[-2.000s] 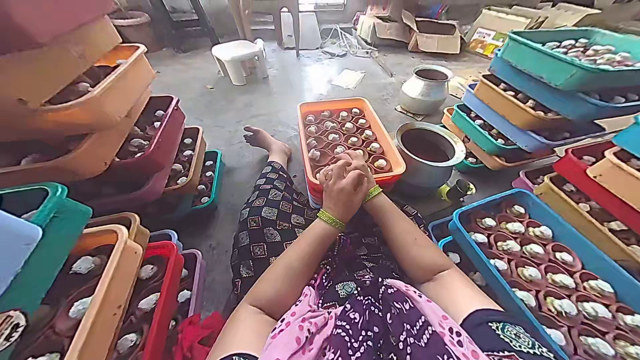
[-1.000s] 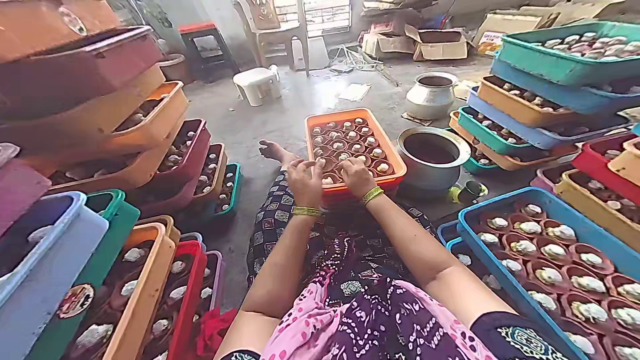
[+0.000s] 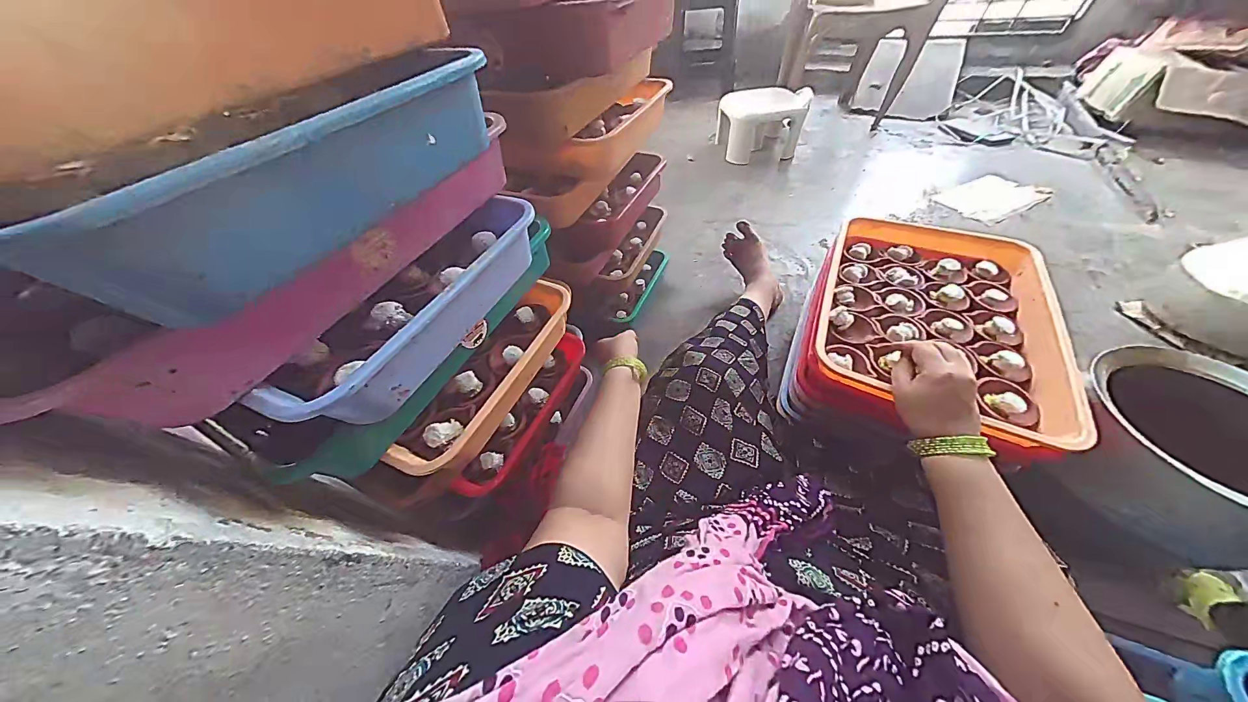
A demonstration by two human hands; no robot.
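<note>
An orange plastic tray [image 3: 1058, 361] tops a short stack of trays on the floor and holds rows of small round clay cups, each with a whitish lump. My right hand [image 3: 934, 385] rests at its near edge, fingers bent down over a cup; whether anything is between the fingertips is hidden. Away from the tray, my left hand [image 3: 616, 349] reaches forward beside the stacked trays on the left, near a red tray [image 3: 575, 351]. Its fingers are partly hidden, so its grasp is unclear. Green bangles circle both wrists.
Tall stacks of filled trays, among them a blue tray [image 3: 322, 185], rise on the left. A metal pot of dark liquid [image 3: 1111, 390] stands right of the orange tray. Farther off are a white stool [image 3: 760, 112], a flat white sheet [image 3: 990, 198] and a metal frame.
My left hand has left the orange tray and moved left toward the stacks; my right hand stays at the tray. The view has turned left.
</note>
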